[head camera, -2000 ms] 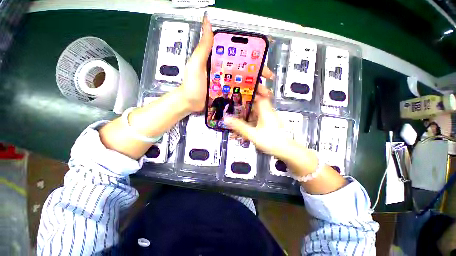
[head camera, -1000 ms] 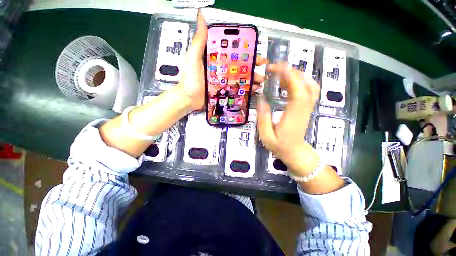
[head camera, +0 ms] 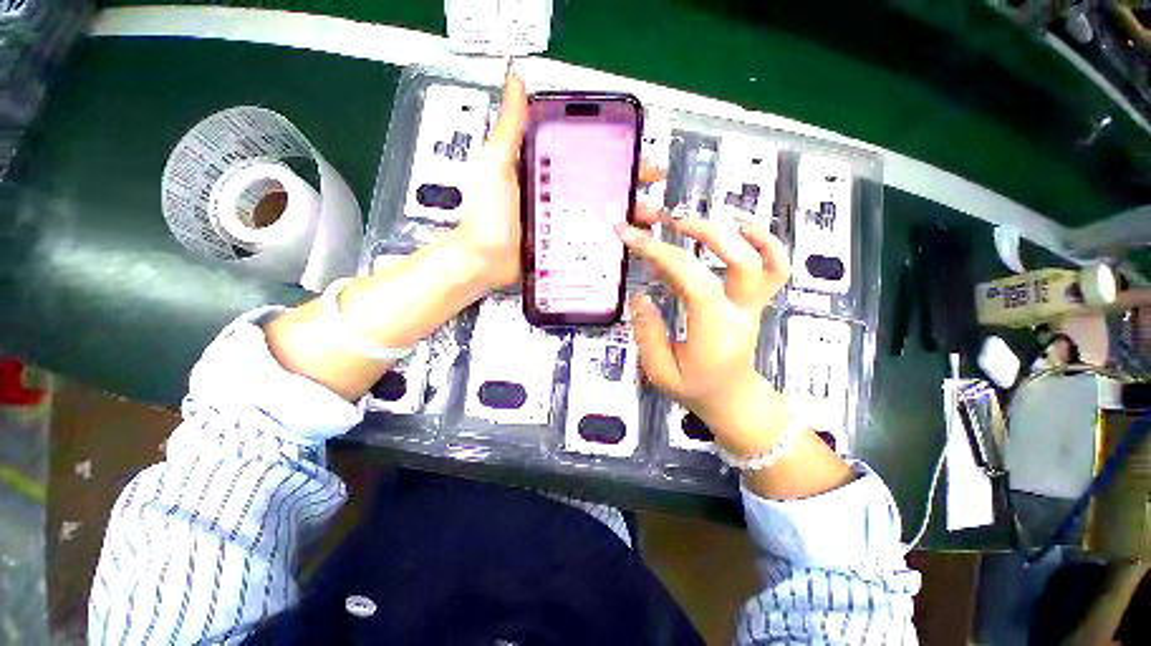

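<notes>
My left hand (head camera: 495, 208) holds a smartphone (head camera: 582, 208) upright over the clear blister tray (head camera: 871, 227). The phone's screen is lit pale pink with a column of small icons. My right hand (head camera: 713, 297) is beside the phone's right edge, fingers bent and apart, with a fingertip at the screen's right side. White product units with dark ovals, such as one at the right (head camera: 824, 225), lie in the tray's pockets. The phone and my hands hide part of the tray's middle.
A label roll (head camera: 263, 202) lies left of the tray. At the right are a cream-yellow bottle (head camera: 1048, 294), a small rounded white object (head camera: 1000, 362) and a white cable (head camera: 935, 486). A white printed piece (head camera: 499, 25) lies beyond the tray on the green belt (head camera: 732, 63).
The phone's screen has changed from a page of app icons to a pale pink list. My right hand has moved left to the screen's edge. The view has shifted slightly.
</notes>
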